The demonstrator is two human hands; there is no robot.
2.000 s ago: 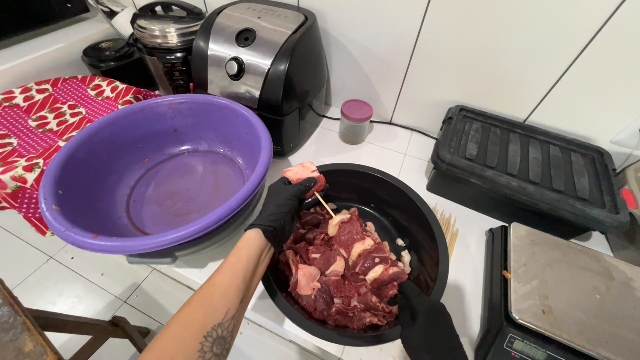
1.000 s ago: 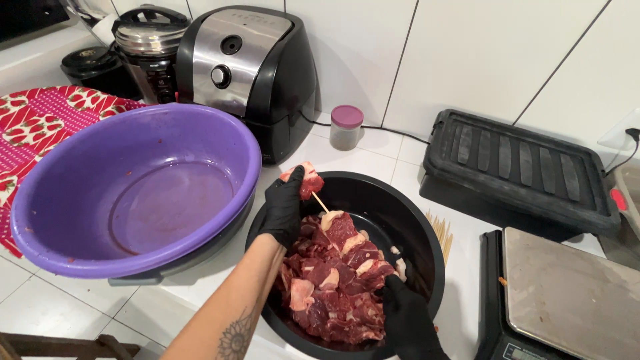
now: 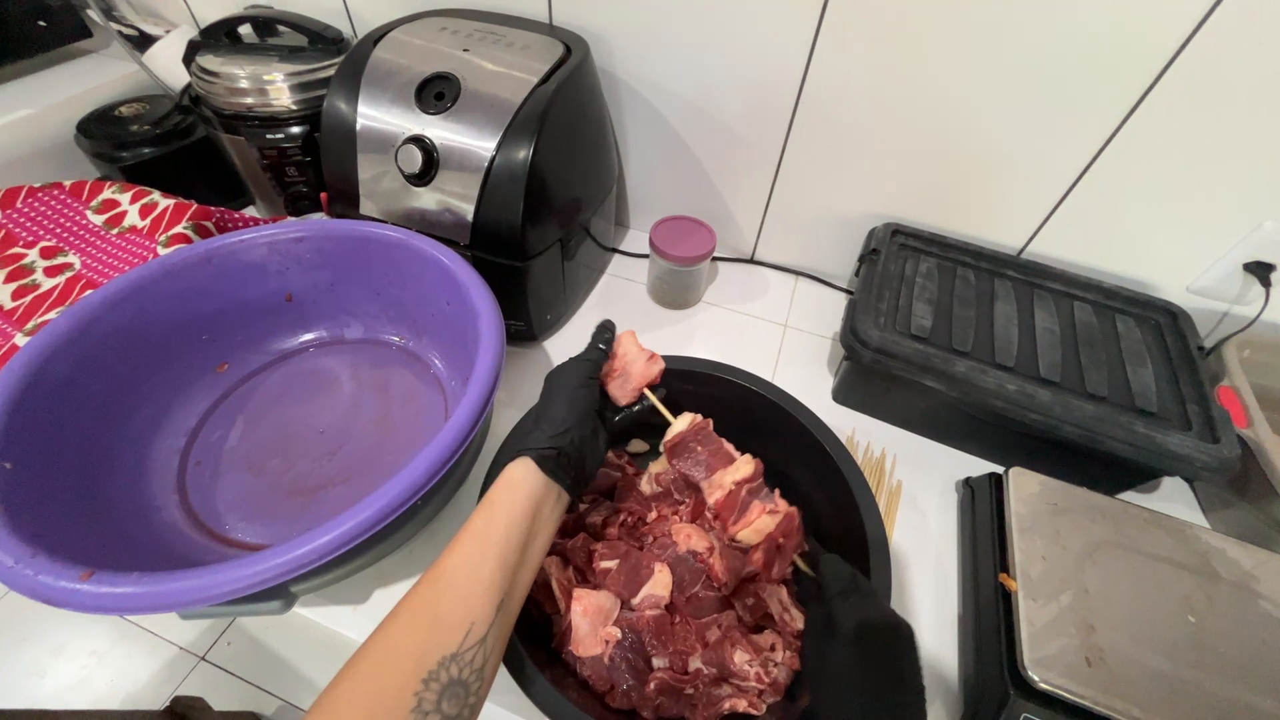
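My left hand (image 3: 575, 415), in a black glove, holds a pale piece of raw meat (image 3: 631, 368) at the top end of a wooden skewer (image 3: 658, 404). Several pieces of red meat with fat (image 3: 735, 480) are threaded lower on that skewer, which slants down to the right. Near its lower end is my right hand (image 3: 860, 635), also black-gloved; its fingers are dark and partly hidden, so its hold is unclear. Beneath the skewer, cut raw meat (image 3: 680, 620) lies heaped in a round black bowl (image 3: 862, 480).
A purple basin (image 3: 470, 330) stands left, an air fryer (image 3: 560, 150) behind it. A lidded jar (image 3: 682, 270) is near the wall. Right of the bowl are bare wooden skewers (image 3: 882, 490), a black lidded box (image 3: 1030, 350) and a scale (image 3: 1150, 600). A pressure cooker (image 3: 265, 90) stands at back left.
The skewered meat strip now shows more clearly, raised along the right side of the heap between my hands. The view has shifted closer to the bowl.
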